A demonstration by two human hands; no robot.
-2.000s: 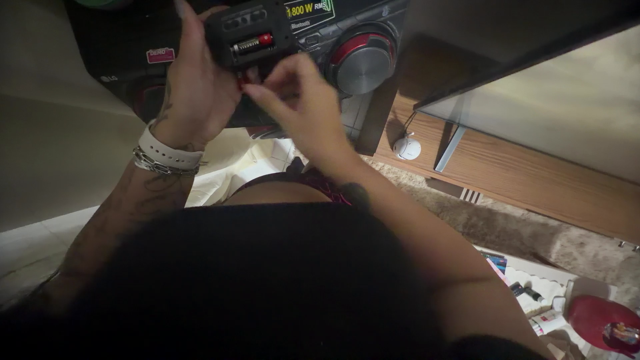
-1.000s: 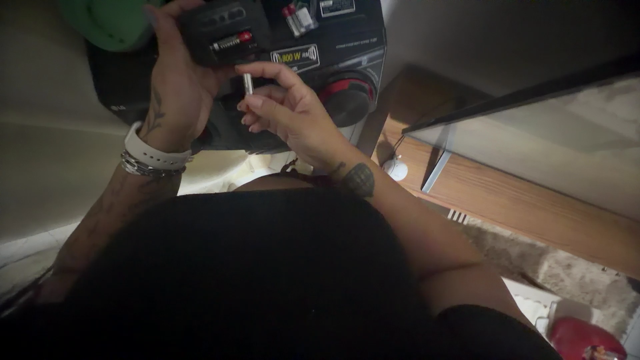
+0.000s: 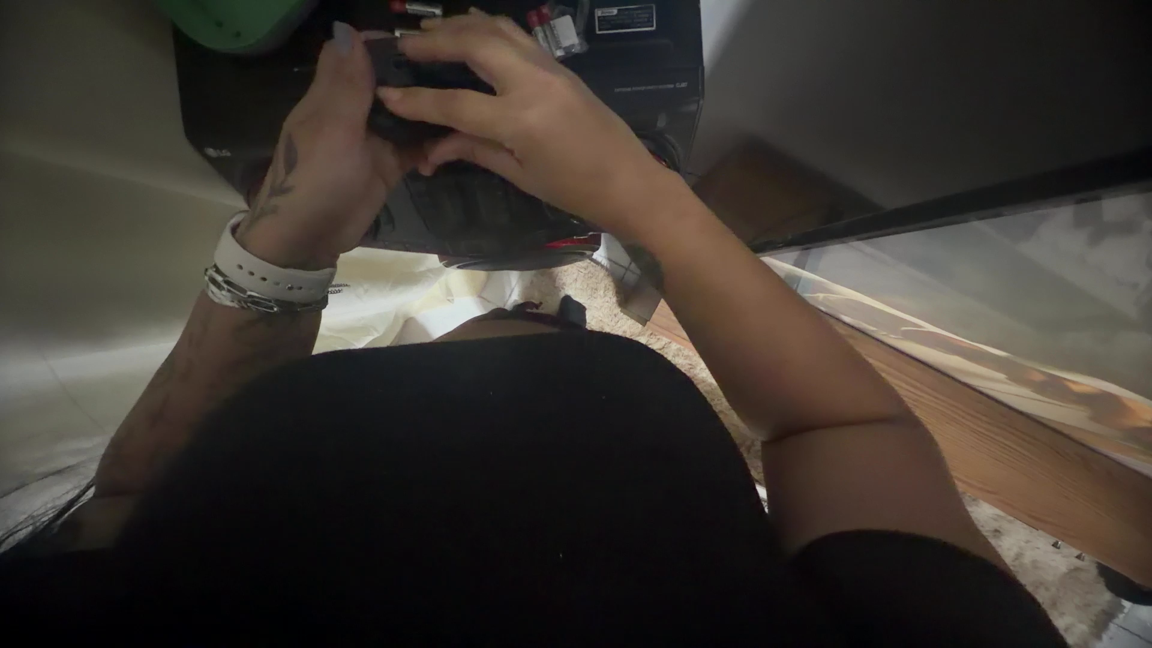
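Observation:
A dark battery-powered device point(image 3: 405, 85) is held in my left hand point(image 3: 328, 153), its thumb along the left side. My right hand point(image 3: 531, 117) reaches across it, fingers spread over its face and edge, so its battery slots are mostly hidden. No loose battery shows between the right fingers. On top of the black LG speaker point(image 3: 243, 99) beyond my hands lie a red and silver battery point(image 3: 417, 8) and a clear pack of batteries point(image 3: 556, 31). Part of another silver piece shows just above the device, too covered to name.
A green object point(image 3: 234, 20) stands on the speaker's far left corner. A wooden furniture top point(image 3: 1017, 450) and a large dark flat screen or panel point(image 3: 945, 108) are at the right. A shaggy rug point(image 3: 1035, 549) lies below.
My right hand has moved from holding a small battery beside the device to lying over the device. The view has shifted, showing more of the speaker top than two seconds ago.

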